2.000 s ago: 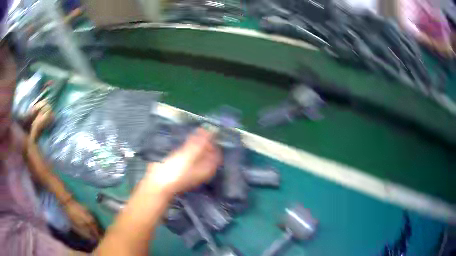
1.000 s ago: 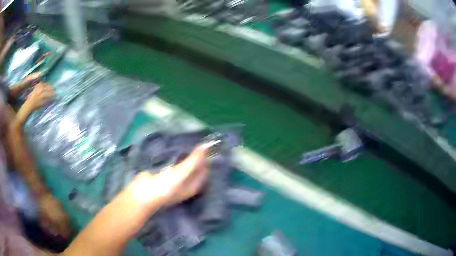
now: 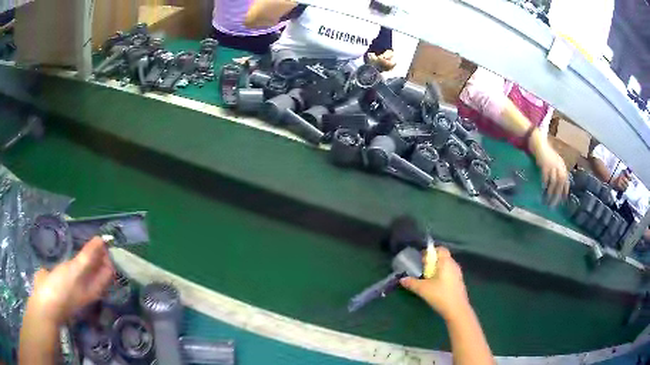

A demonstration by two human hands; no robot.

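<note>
My left hand (image 3: 71, 281) is at the lower left, its fingertips, one with a white cover, on an open grey dryer body (image 3: 50, 237). The body's trough handle points right over the belt's edge rail, and small parts show inside. My right hand (image 3: 443, 281) is over the green belt. It holds a yellow-handled screwdriver (image 3: 430, 260), and its fingers are at the head of another grey dryer body (image 3: 375, 291). That body's handle points down-left. Whether the fingers grip this head is hard to tell.
More grey bodies (image 3: 162, 303) lie heaped below my left hand, beside a clear plastic bag (image 3: 21, 214). The white rail (image 3: 242, 311) borders the belt (image 3: 214, 249). Across it lies a large pile of grey bodies (image 3: 342, 107), with workers behind. A person's hand (image 3: 552, 171) reaches over the far bench.
The view has swung right and up, bringing the far bench into sight. My right hand has come into view with the screwdriver, at the body on the belt. My left hand now shows farther left.
</note>
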